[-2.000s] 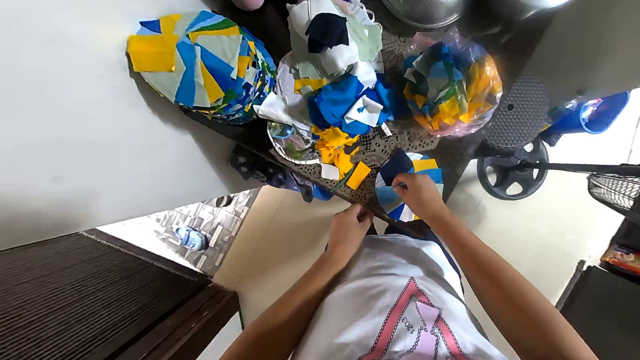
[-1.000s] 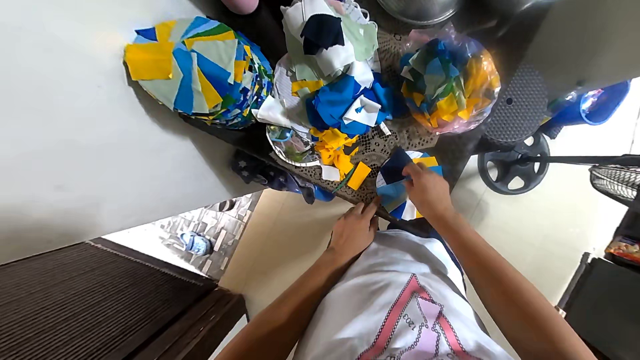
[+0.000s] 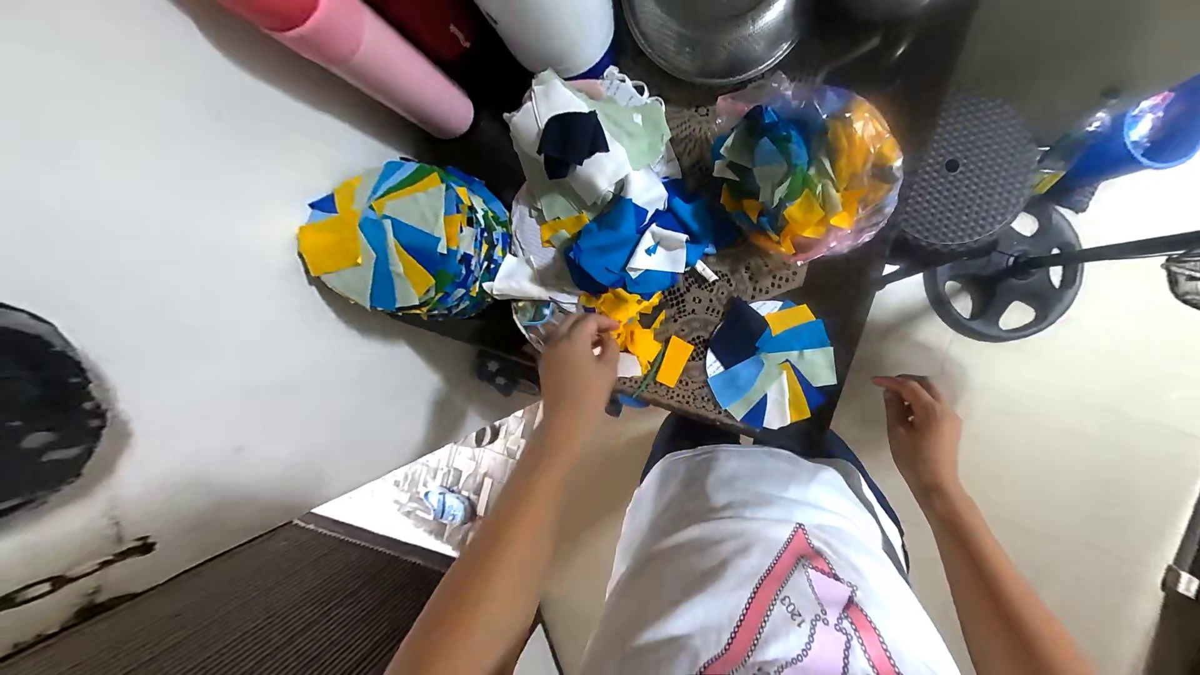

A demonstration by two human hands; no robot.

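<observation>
My left hand [image 3: 579, 361] is over the left front of the table, its fingertips at a heap of yellow fabric scraps [image 3: 626, 314]; whether it pinches one is hidden. My right hand [image 3: 922, 422] hangs in the air right of the table, fingers curled, with nothing visible in it. Between the hands, at the table edge, lies a round piece [image 3: 773, 361] covered with blue, navy, yellow, white and pale green fabric strips. A yellow rectangle of fabric [image 3: 675, 361] lies left of it. Behind are blue scraps [image 3: 614, 244] and white scraps [image 3: 600, 159].
A tall stack of patchwork rounds [image 3: 403, 239] stands left against the white wall. A clear plastic bag of scraps [image 3: 811, 173] sits at the back right. Behind are a metal pot [image 3: 712, 33] and a pink cylinder [image 3: 375, 61]. Right of the table is a black wheel [image 3: 1003, 277].
My right hand has let go of the round piece and moved off to the right. My left hand has left the table's front edge for the yellow scraps. The view has shifted left.
</observation>
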